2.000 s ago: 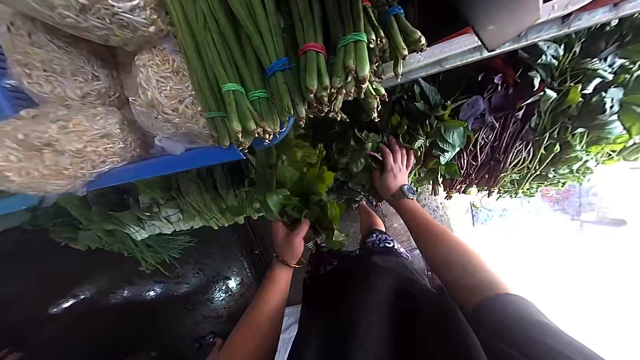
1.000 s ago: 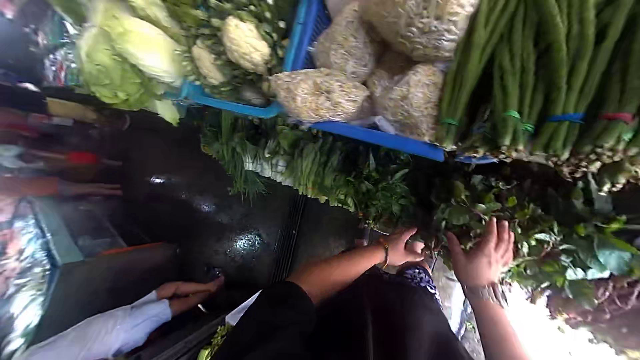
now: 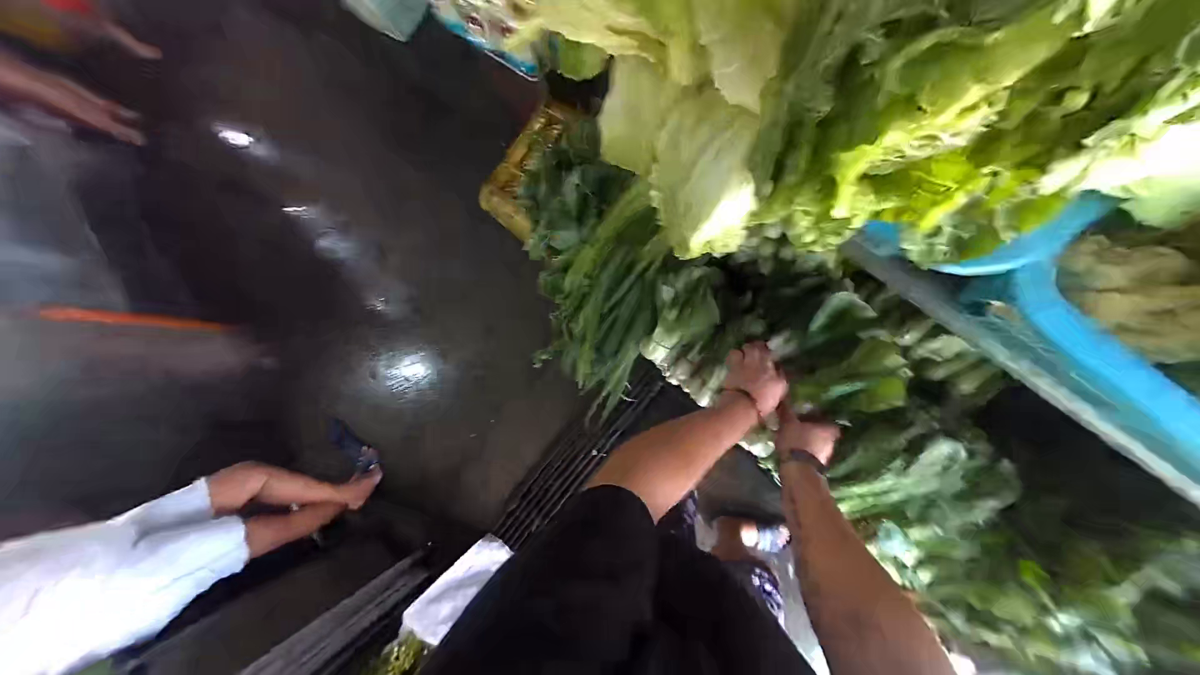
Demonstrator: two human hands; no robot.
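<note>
My left hand (image 3: pixel 756 379), with a thin bracelet on the wrist, reaches into a row of leafy greens (image 3: pixel 858 361) with pale stems. Just below and to its right is my right hand (image 3: pixel 806 437), wearing a watch, close against the left one at the same greens. The fingers of both hands are partly hidden and blurred, so whether they grip any stems cannot be told. Long thin green leaves (image 3: pixel 614 281) lie to the upper left of my hands. Above them hang large heads of pale green lettuce (image 3: pixel 708 141).
A blue plastic crate (image 3: pixel 1106 328) stands at the right. At the left is a dark wet floor (image 3: pixel 450 281) with a metal drain grate (image 3: pixel 581 450). A person in white shorts (image 3: pixel 141 562) is at the lower left; another person's arms (image 3: pixel 70 94) show at the upper left.
The view has swung far left along the stall, from long beans and bagged sprouts to lettuce. My hands, apart in both earlier frames, are now close together at other greens.
</note>
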